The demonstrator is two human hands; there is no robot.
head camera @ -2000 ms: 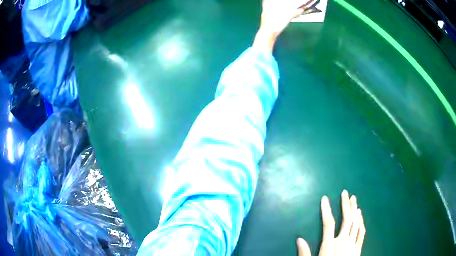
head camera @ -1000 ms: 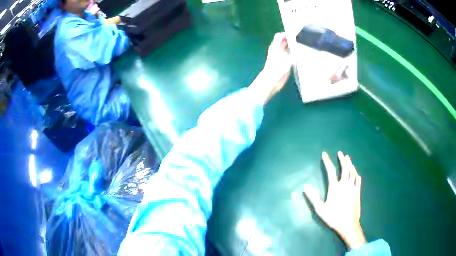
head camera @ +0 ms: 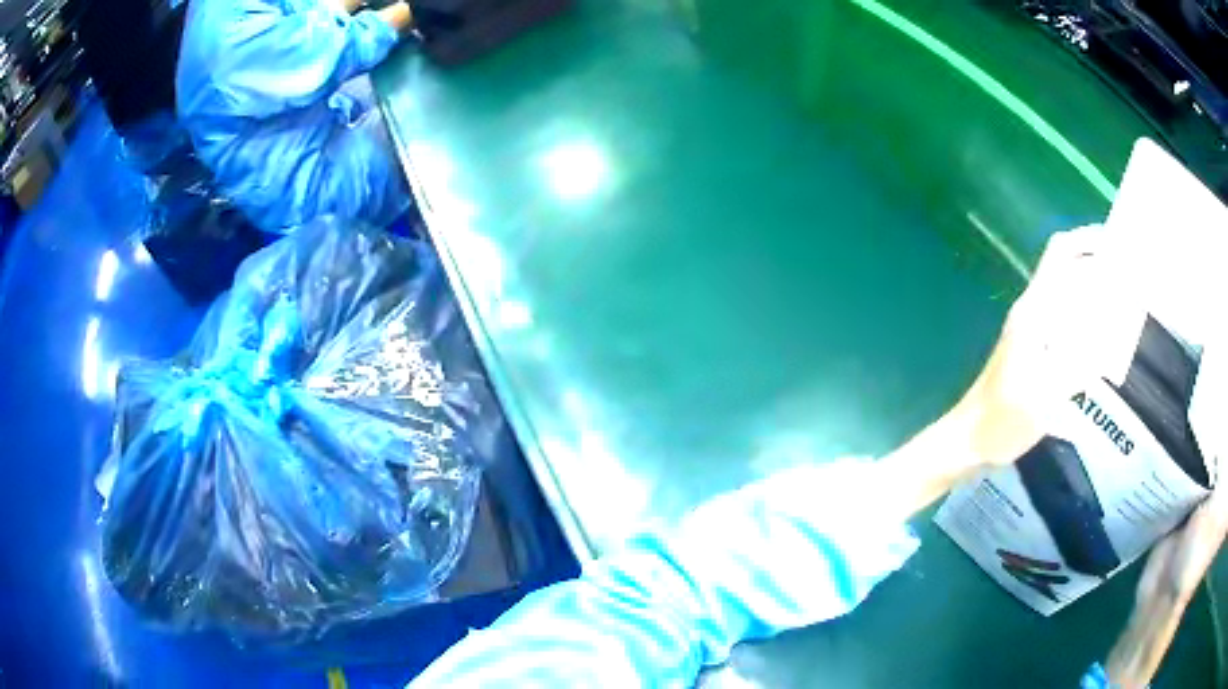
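A white printed retail box (head camera: 997, 518) is at the right, tilted above the green surface (head camera: 673, 269). One side shows a dark oblong device, small clamps and the letters "ATURES"; another side with a dark device faces up and right. My left hand (head camera: 1030, 364) grips the box from its left side, the fingertips partly lost in glare. My right hand (head camera: 1178, 579) is at the box's lower right edge, touching it, partly cut off by the picture's right edge. Its fingers are hard to make out.
A large tied clear-blue plastic bag (head camera: 290, 444) stands left of the bench edge. A person in a blue smock (head camera: 276, 115) sits at the upper left, hands by a dark box (head camera: 492, 20) on the surface. Brown cartons (head camera: 41, 148) are at the far left.
The box has come from the far part of the surface to the near right and turned, showing another side. My right hand has moved from open above the surface to the box. The view has shifted.
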